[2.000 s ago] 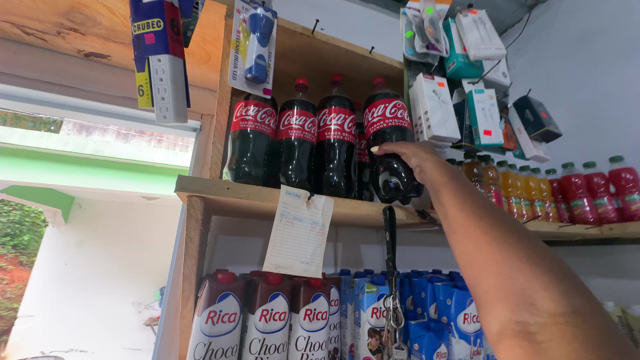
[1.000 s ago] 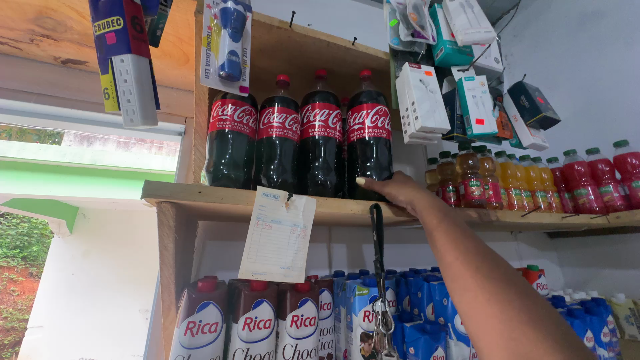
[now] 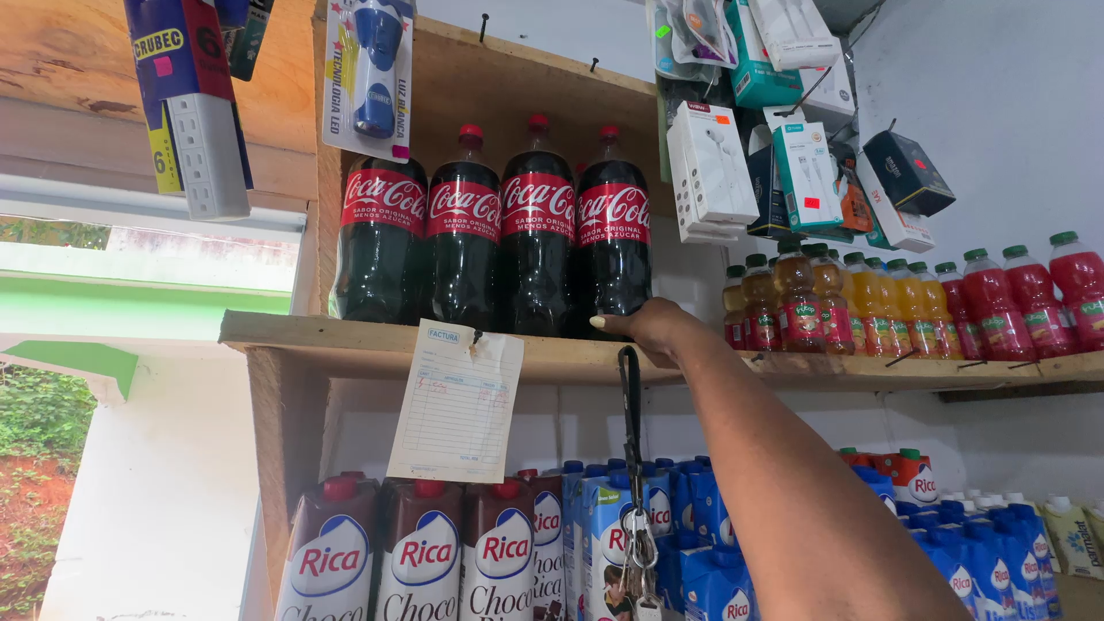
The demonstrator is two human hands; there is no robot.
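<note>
Several large Coca-Cola bottles stand in a row on the upper wooden shelf. My right hand (image 3: 651,329) is at the base of the rightmost Coca-Cola bottle (image 3: 614,233), thumb along its lower front edge; the other fingers are hidden behind the bottle and wrist, so the hold is unclear. That bottle stands upright beside another Coca-Cola bottle (image 3: 538,237). The left hand is out of frame.
Below the wooden shelf edge (image 3: 569,355) hang a paper slip (image 3: 457,405) and a strap with keys (image 3: 638,535). Juice bottles (image 3: 802,302) stand to the right. Boxed accessories (image 3: 711,164) hang above them. Chocolate drink cartons (image 3: 423,552) stand below.
The rightmost Coca-Cola bottle was tilted with its base over the shelf edge; it now stands upright in the row. My right hand has moved down to its base.
</note>
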